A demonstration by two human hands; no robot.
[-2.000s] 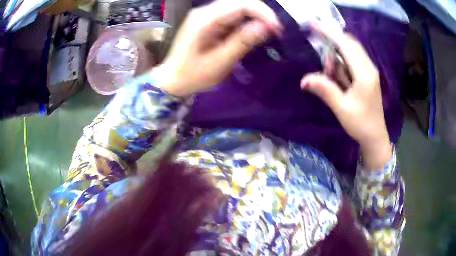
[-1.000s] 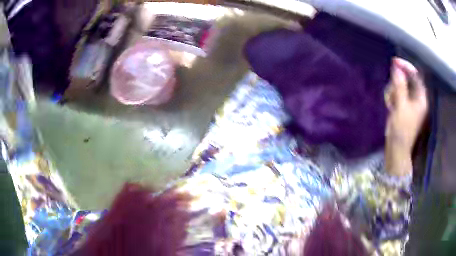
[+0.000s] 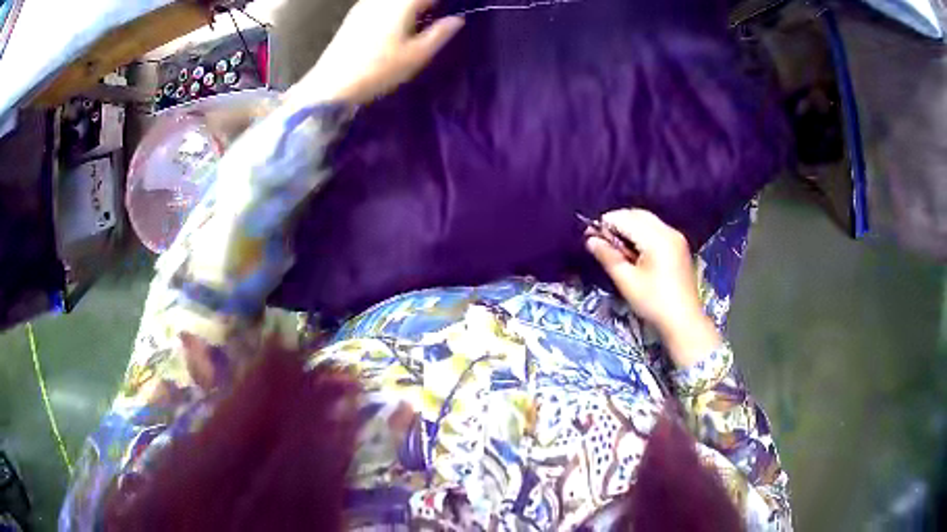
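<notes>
The dark purple garment (image 3: 498,156) lies spread over my lap, its cloth slightly creased. A pale broken stitch line runs across it near the top edge of the picture. My left hand (image 3: 389,47) is at the upper left edge of the garment, thumb apart from the fingers, partly cut off by the top edge; whether it grips cloth cannot be told. My right hand (image 3: 649,260) is over the lower right of the garment, shut on small scissors (image 3: 615,237) with the pointed tip showing past the fingers, towards the left.
A translucent pink bin (image 3: 171,182) stands at the left, beside a tray of small spools (image 3: 213,78). A wooden-edged table with a white cover is at the upper left. A blue-edged panel (image 3: 854,156) stands at the right. The green-grey floor shows on both sides.
The garment, bunched at the right a second ago, now lies spread across the lap. My left hand is back in view on it. My right hand has moved down and left, and scissors now show in it.
</notes>
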